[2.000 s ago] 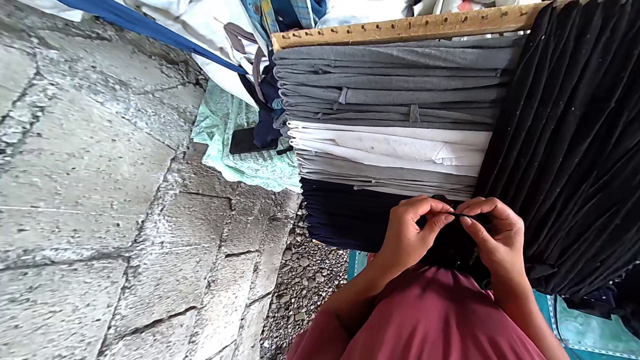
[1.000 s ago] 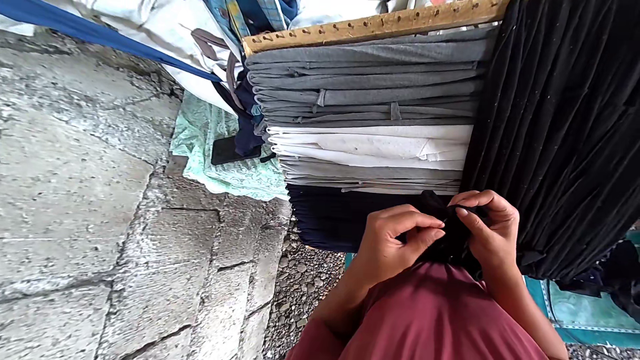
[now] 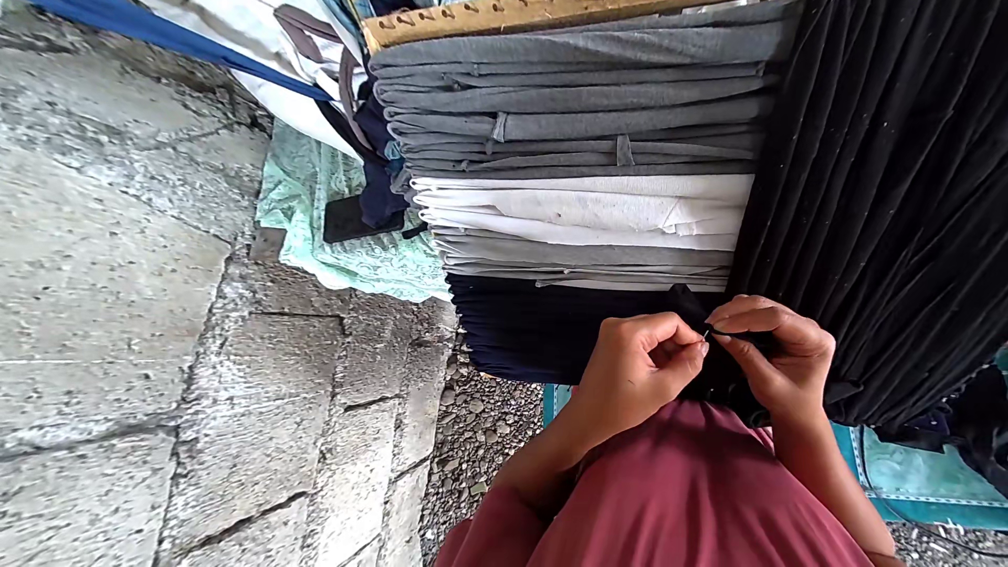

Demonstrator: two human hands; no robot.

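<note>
My left hand [image 3: 646,366] pinches a tiny, thin, pale thing between thumb and forefinger, perhaps a needle; it is too small to be sure. Close beside it, my right hand [image 3: 776,346] pinches the edge of a piece of black fabric [image 3: 687,301]. The fingertips of both hands nearly meet at that edge. Behind them lies a row of folded dark navy cloth [image 3: 535,331], and folded black cloth [image 3: 874,197] rises at the right. White folded cloth [image 3: 583,206] and grey folded cloth [image 3: 567,102] lie farther off.
A wooden bar with a row of nails [image 3: 504,20] runs along the far edge. At left, a dark phone-like flat object [image 3: 346,220] lies on mint-green lace cloth [image 3: 315,256] beside a concrete block surface [image 3: 102,299]. Gravel [image 3: 484,425] and a teal-edged mat [image 3: 929,480] show below.
My hands have drawn slightly apart since the first frame, and more of the black fabric stands up between them. The thin pale thing now shows at my left fingertips.
</note>
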